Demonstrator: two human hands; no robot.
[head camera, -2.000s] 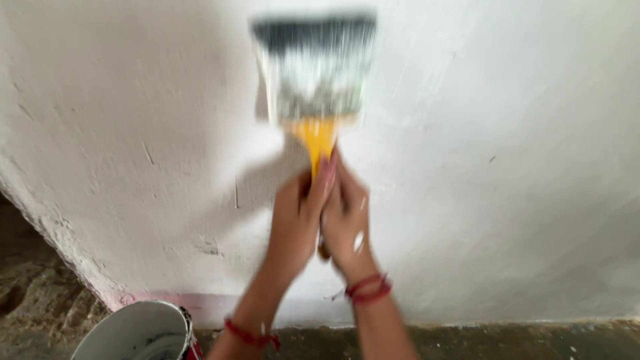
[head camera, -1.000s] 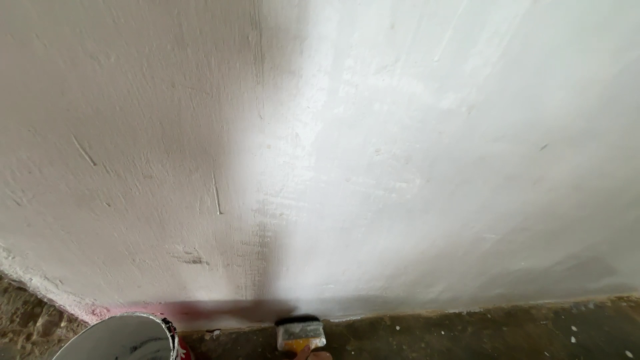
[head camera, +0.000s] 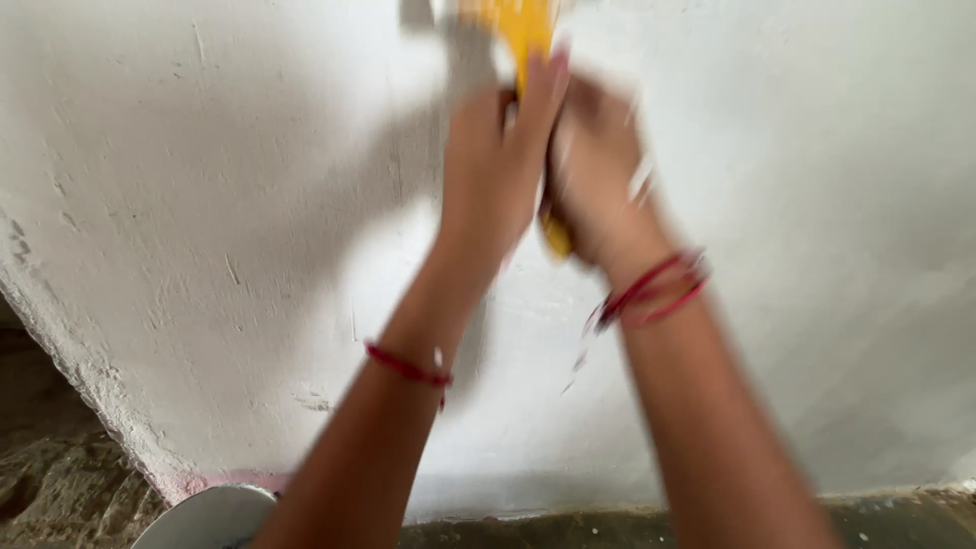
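Both my hands grip the yellow handle of a paintbrush (head camera: 524, 30) against a white-painted wall (head camera: 801, 229). The bristles lie beyond the top edge of the view. My left hand (head camera: 496, 160) is on the left side of the handle, fingers pointing up; my right hand (head camera: 602, 168) wraps it from the right, with the handle's end showing below. White paint marks show on my right hand. Red thread bands circle both wrists. Hands and brush are blurred.
The rim of a paint bucket (head camera: 221, 492) shows at the lower left, partly behind my left forearm. The wall's rough left edge (head camera: 84, 389) meets dark, uneven ground. A dark floor (head camera: 610, 528) with pale specks runs along the wall's foot.
One second ago the brush was low at the wall's foot, with only part of a hand in view. Now brush and both hands are high on the wall.
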